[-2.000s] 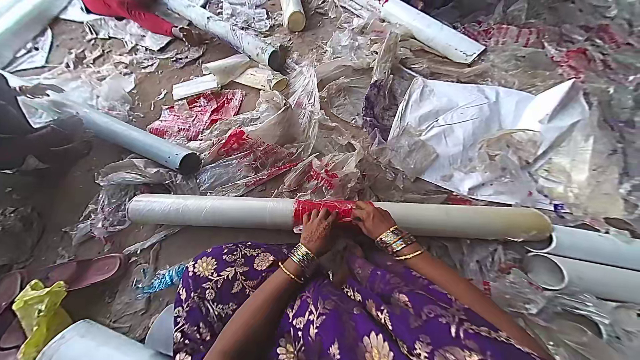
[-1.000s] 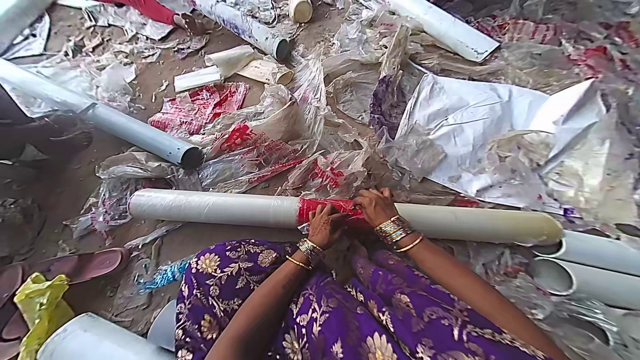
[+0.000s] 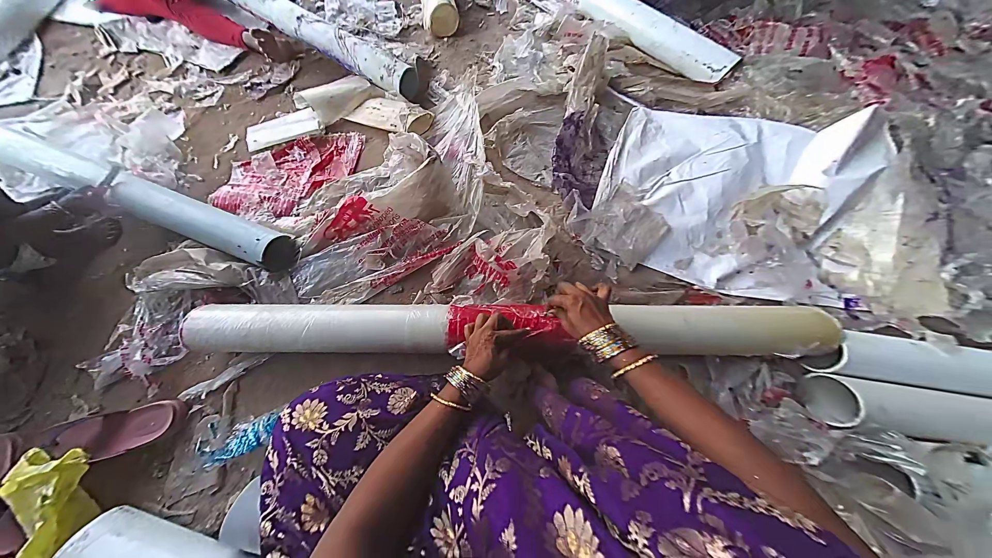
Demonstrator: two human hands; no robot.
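Note:
A long white plastic pipe (image 3: 310, 328) lies crosswise before my lap. Red plastic film (image 3: 457, 322) bands its middle, with clear wrap over part of the pipe left of it. My left hand (image 3: 488, 345) has its fingers on the film at the pipe's near side, and a loose edge shows by the fingertips. At the band's right end, my right hand (image 3: 580, 310) has bent fingers on the film's upper edge. Whether either hand pinches the film is hard to tell. Bangles circle both wrists.
Grey pipes lie at the left (image 3: 194, 221) and right (image 3: 922, 407). Crumpled clear and red film and a white sheet (image 3: 713, 178) cover ground beyond the pipe. Sandals (image 3: 116, 434) and a yellow bag (image 3: 50, 492) lie at lower left. A person's red-clothed leg (image 3: 186, 19) shows at top left.
My right hand has shifted from the pipe's near side up to the film's upper edge, its fingers more bent. My left hand stays by the film's near side.

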